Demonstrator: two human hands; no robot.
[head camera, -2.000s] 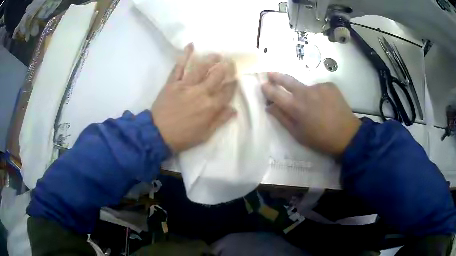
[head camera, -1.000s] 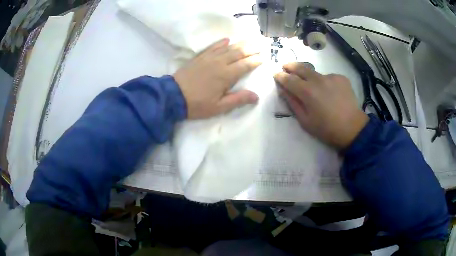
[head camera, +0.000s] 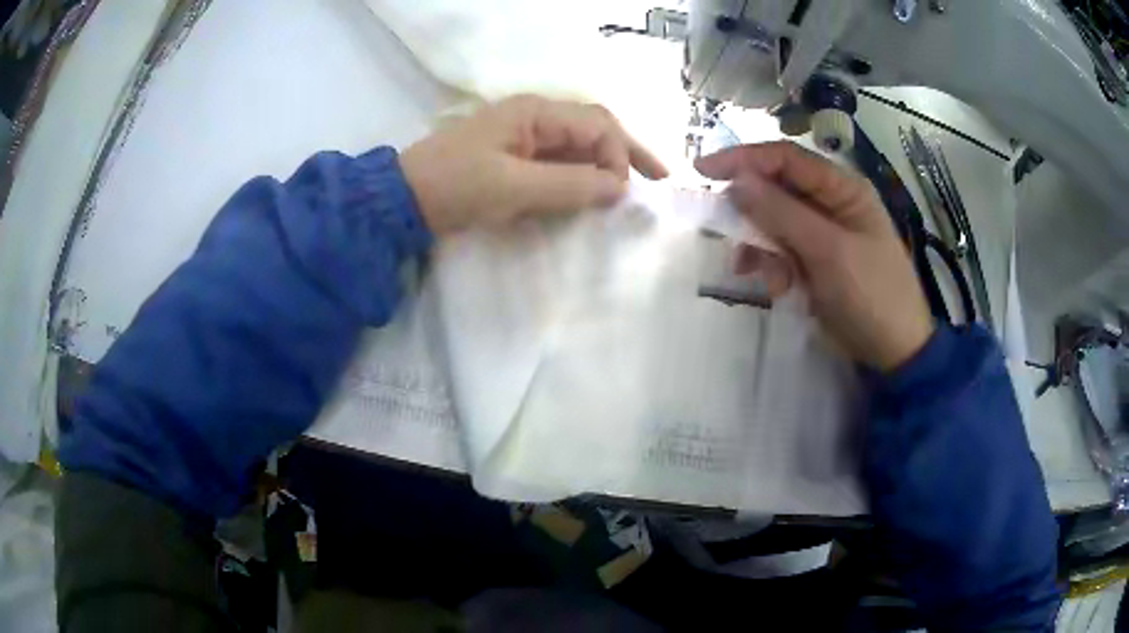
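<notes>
A white fabric piece (head camera: 545, 346) lies in front of the presser foot (head camera: 701, 124), its rounded lower end at the table's front edge. My left hand (head camera: 532, 161) pinches its upper part between thumb and curled fingers, left of the foot. A thin white strip (head camera: 792, 408) hangs blurred from my right hand (head camera: 823, 235) toward the front edge. The right thumb and forefinger hold its upper end just right of and below the foot. The seam area under the fingertips is washed out by the lamp.
The sewing machine head (head camera: 774, 56) and arm reach across the top right. Black-handled shears (head camera: 947, 278) and slim silver tools (head camera: 941, 186) lie right of the needle. A long folded white stack (head camera: 50, 247) lines the left edge. Ruler marks (head camera: 396, 393) run along the front edge.
My left hand has gone from lying flat on the fabric to pinching it near the foot. My right fingers have closed up on the strip. The view has shifted slightly.
</notes>
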